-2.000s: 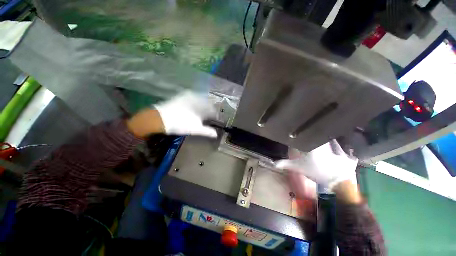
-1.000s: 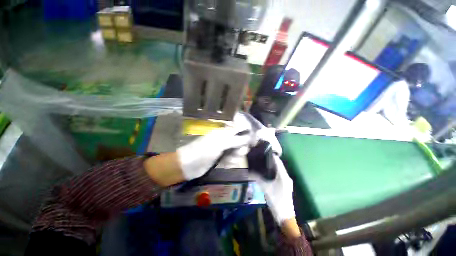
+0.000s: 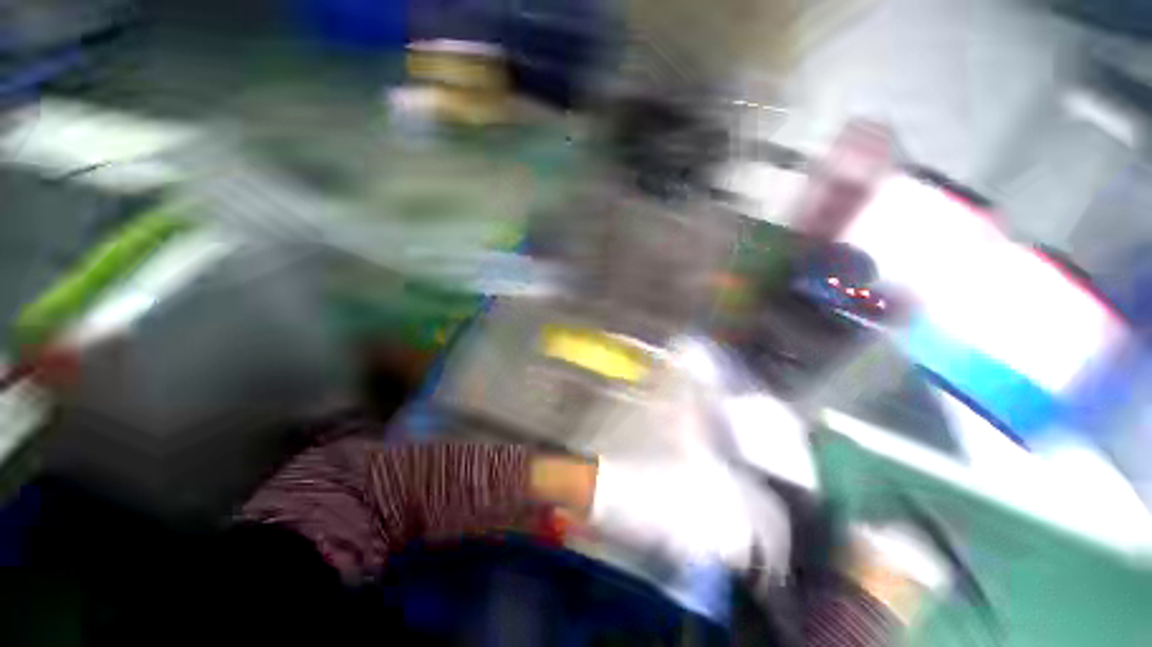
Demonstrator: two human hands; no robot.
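Observation:
The picture is heavily blurred. My left hand, in a white glove, reaches across the front right of the base plate; its fingers cannot be made out. My right hand, also gloved, is a small white blur at the lower right, over the edge of the green belt. A thin dark curved line, perhaps a cable, shows beside it. Whether either hand holds the power adapter cannot be seen. The fixture shows yellow inside, with no adapter in it. The grey horn stands above and behind it.
The green conveyor belt lies at the right. A bright monitor and the scanner with red lights are at the upper right. Whitish film stretches left of the machine. A red knob is beside my left wrist.
The black adapter left the fixture and was in my hands a second ago; now it cannot be made out. My hands have moved apart, my right towards the green belt. The view has swung.

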